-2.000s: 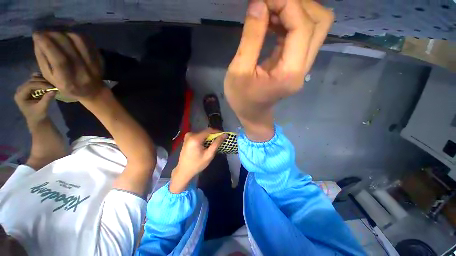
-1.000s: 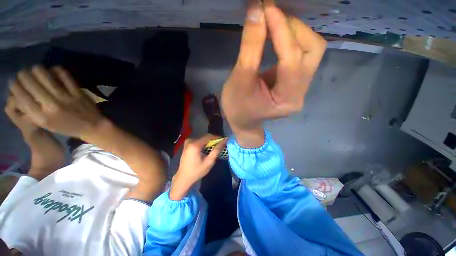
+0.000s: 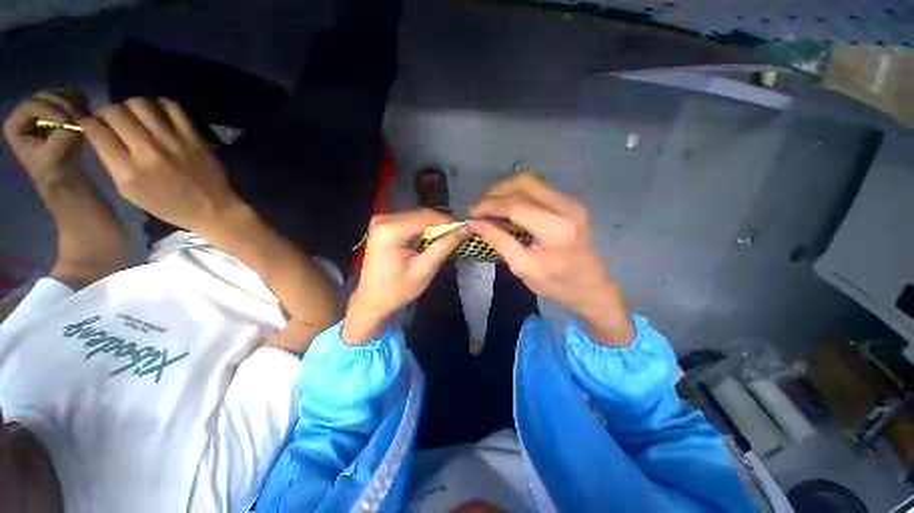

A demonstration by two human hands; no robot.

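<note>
A curled yellow sticker sheet (image 3: 477, 248) with a close grid of black dots is held over the lap. My left hand (image 3: 401, 259) pinches its left part, where a pale yellow folded edge shows. My right hand (image 3: 546, 245) is at the sheet's right part, its thumb and fingertips on the upper edge, touching or nearly touching my left fingertips. Whether a single dot is on a fingertip is too small to tell.
At left, a person in a white T-shirt (image 3: 125, 371) holds a similar yellow strip (image 3: 58, 125). The bench with white boxes (image 3: 702, 15) crosses the top edge. A red stool edge (image 3: 387, 185), a white cabinet (image 3: 872, 240) and a black fan (image 3: 827, 498) also show.
My right hand has come down from the boxes at the top to the sticker sheet. My left hand has moved slightly up. The view has shifted, showing less of the bench.
</note>
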